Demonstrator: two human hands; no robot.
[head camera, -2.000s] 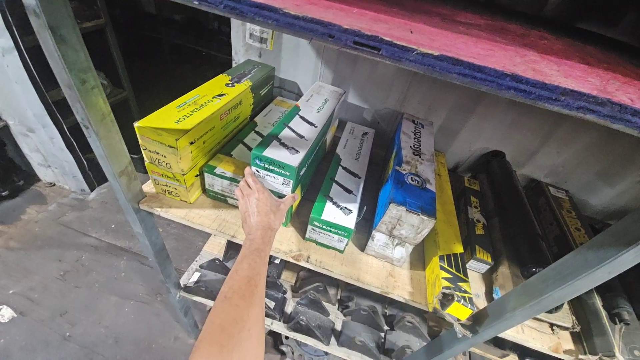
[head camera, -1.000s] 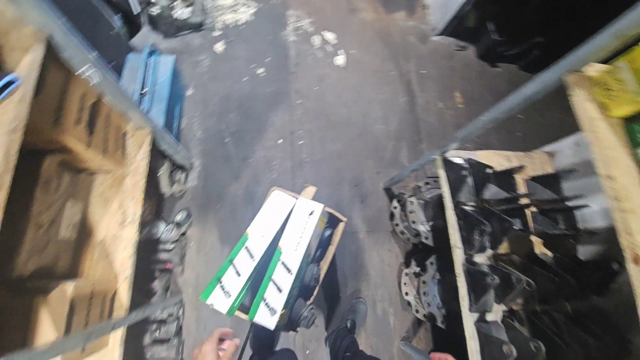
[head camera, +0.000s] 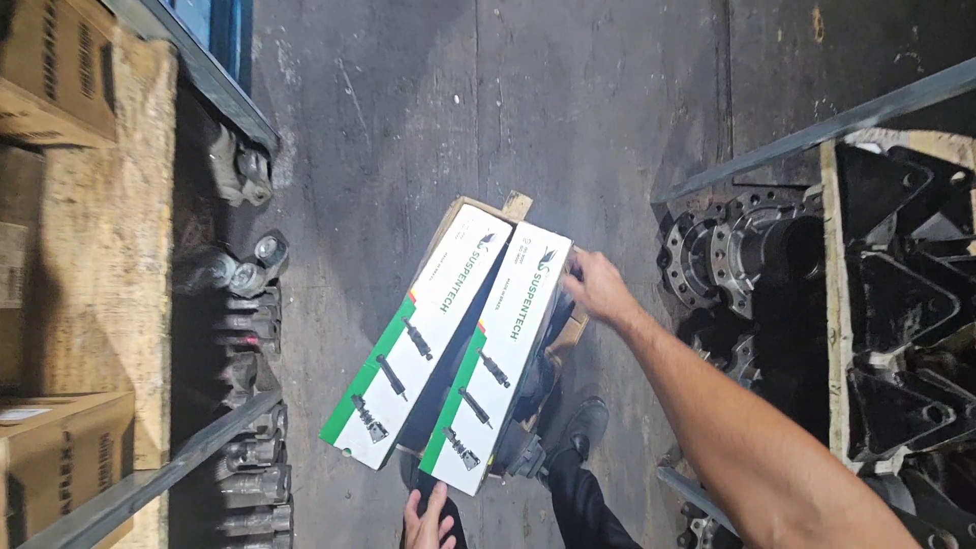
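Two long white and green Suspentech cartons lie side by side, slightly splayed, on an open cardboard box (head camera: 566, 341) that holds dark parts. My right hand (head camera: 602, 286) is at the upper right edge of the right carton (head camera: 499, 358), fingers bent over the side; how firmly it grips is hidden. Just below the near end of that carton is my left hand (head camera: 428, 520), fingers apart, a fingertip close to or touching its edge. The left carton (head camera: 418, 335) has no hand on it.
Brown cartons (head camera: 69, 465) stand on a wooden shelf (head camera: 107, 229) at left, with metal parts (head camera: 255, 488) beneath. At right, dark metal brackets (head camera: 900, 305) fill a rack near toothed or drilled metal rings (head camera: 732, 244). My shoe (head camera: 587, 423) is beside the box.
The view has swung from the shelf of cartons down to the floor. My right hand, near the bottom edge one second ago, is now at the right carton's upper edge.
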